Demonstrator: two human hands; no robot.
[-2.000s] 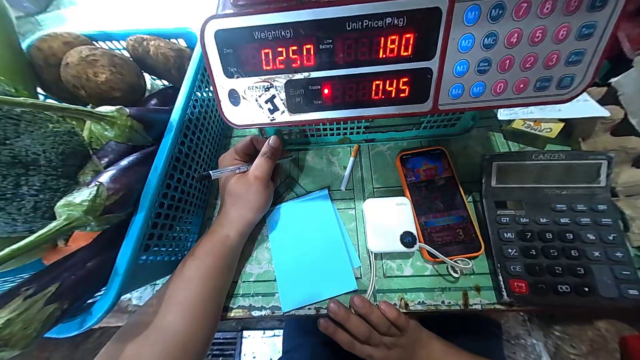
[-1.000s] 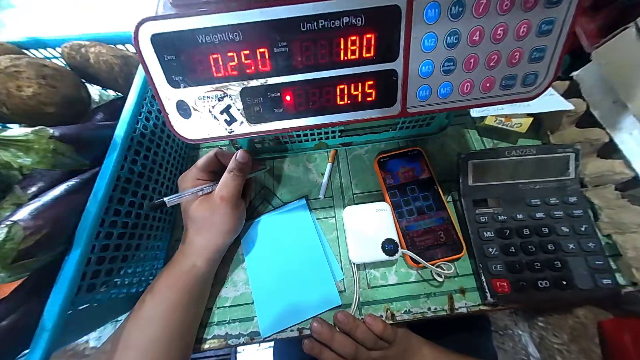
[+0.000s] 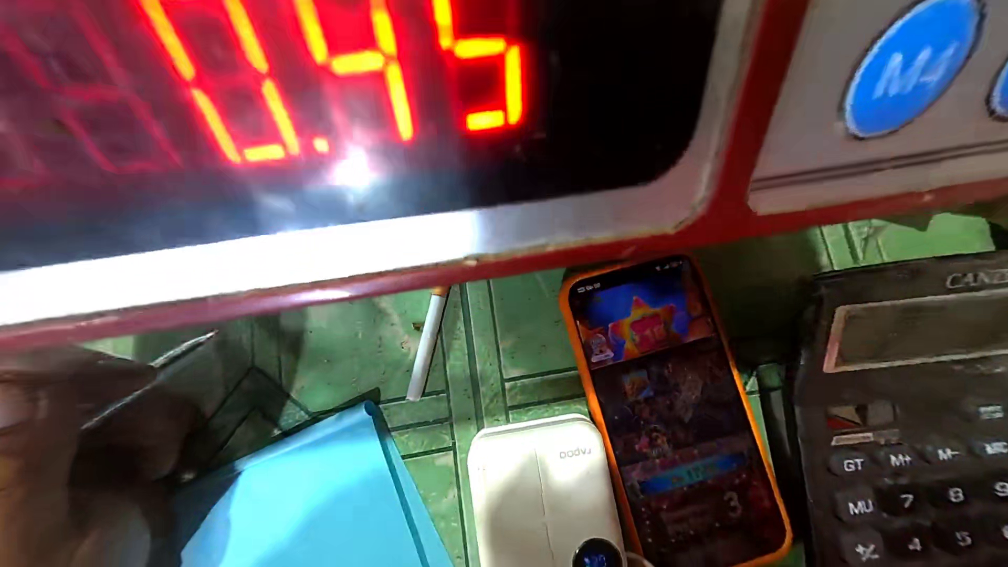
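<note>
At the left edge my left hand is dark and blurred, its fingers closed around a thin pen that points up and right. Beside it lie sheets of light blue paper. A cigarette rests on the green tiled surface, its filter end close under the scale. In the middle sits a white power bank with a small round display, touching or nearly touching a smartphone in an orange case, its screen lit. My right hand is out of the frame.
A digital weighing scale with a red rim and glowing red digits spans the top. A black desk calculator lies at the right, cut off by the frame. Green tiles show between the things.
The view has come much closer to the scale and table. My right hand, at the bottom edge before, has left the view, as has the blue basket of vegetables.
</note>
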